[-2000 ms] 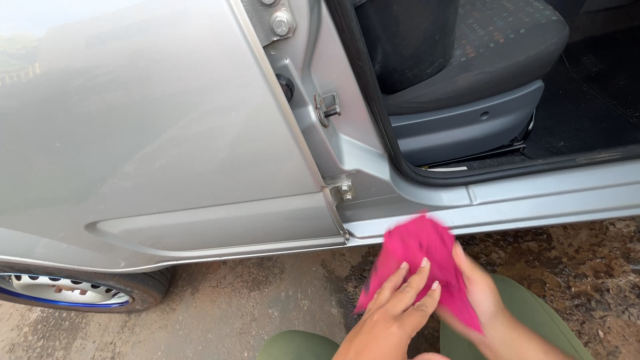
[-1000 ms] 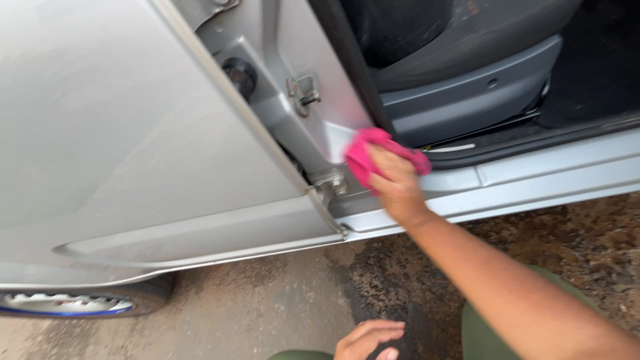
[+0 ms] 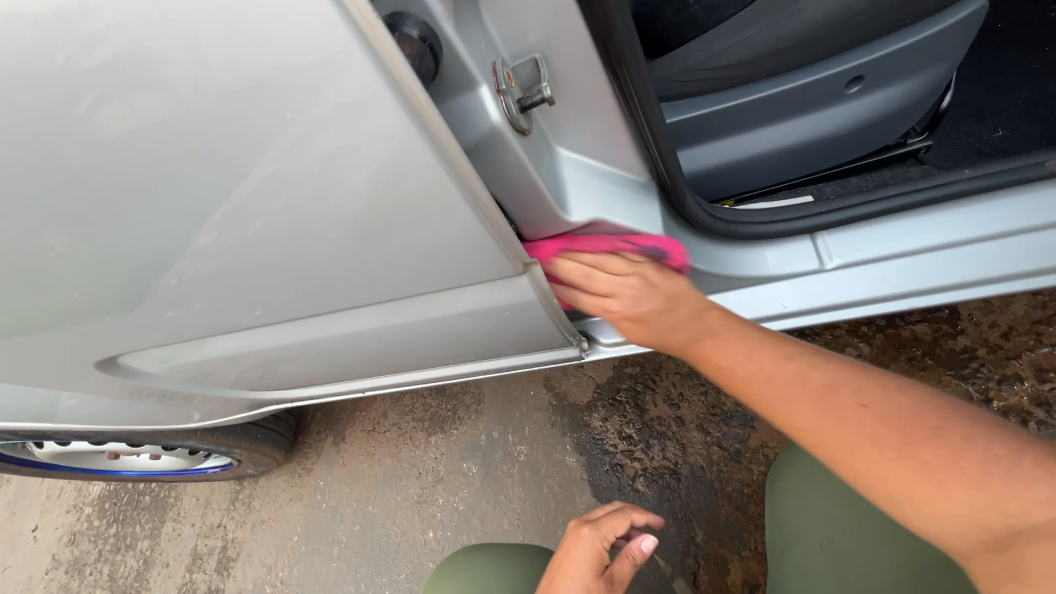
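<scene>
My right hand presses a pink cloth into the lower corner of the silver door frame, just behind the edge of the car door panel. The cloth shows above and left of my fingers, partly tucked behind that edge. Below, over the ground, my left hand hangs with fingers curled and apart, holding nothing. A metal striker or latch bracket with some rust stands on the frame above the cloth. To the right of the cloth runs the silver door sill.
A black rubber seal borders the opening, with the grey seat base inside. At the lower left is a wheel. The concrete ground has wet, muddy patches. My green-clad knees are near the bottom.
Two seconds ago both my hands were at the cloth below the sill. My right hand has carried it up to the frame, then left and down into the corner; my left hand has let go.
</scene>
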